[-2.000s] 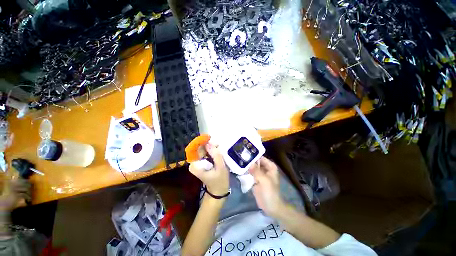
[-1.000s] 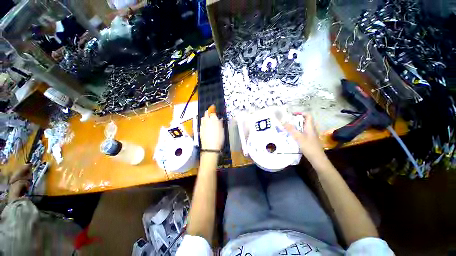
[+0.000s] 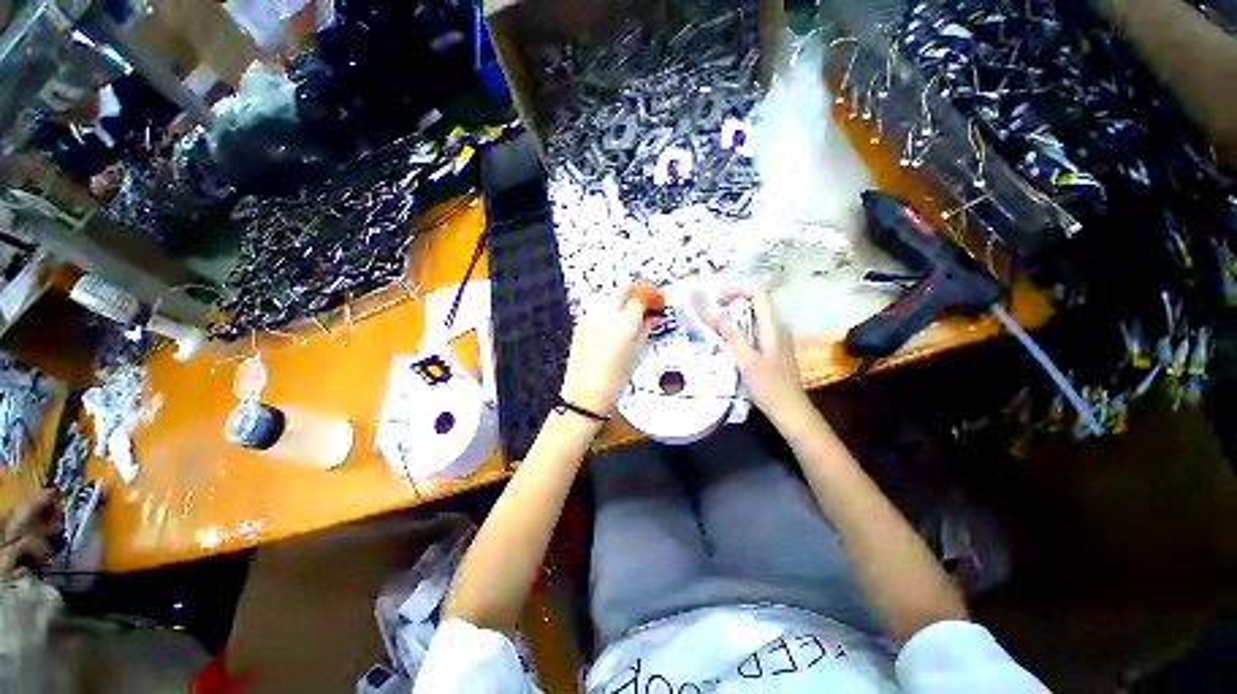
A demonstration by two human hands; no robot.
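Observation:
A white camera housing (image 3: 678, 407) lies on the bench edge in front of me, its round base with a centre hole facing up. My left hand (image 3: 605, 353) is at its far left side, fingertips together, with an orange patch (image 3: 644, 294) at the tips. My right hand (image 3: 762, 355) is at its far right side, fingers bent beside a blurred whitish piece. The fingers and blur hide the housing's far end. Whether either hand grips the housing or a small part cannot be told.
Another white housing (image 3: 437, 431) stands left of the black parts tray (image 3: 526, 292). Small white parts (image 3: 611, 237) lie behind my hands. A black glue gun (image 3: 929, 278) is at right, a bottle (image 3: 315, 438) at left. Another person's hand (image 3: 30, 526) shows at far left.
The housing, first held up with its dark square showing, now lies base up at the bench edge. My left hand has moved from over the black tray to the housing; my right hand has come inward.

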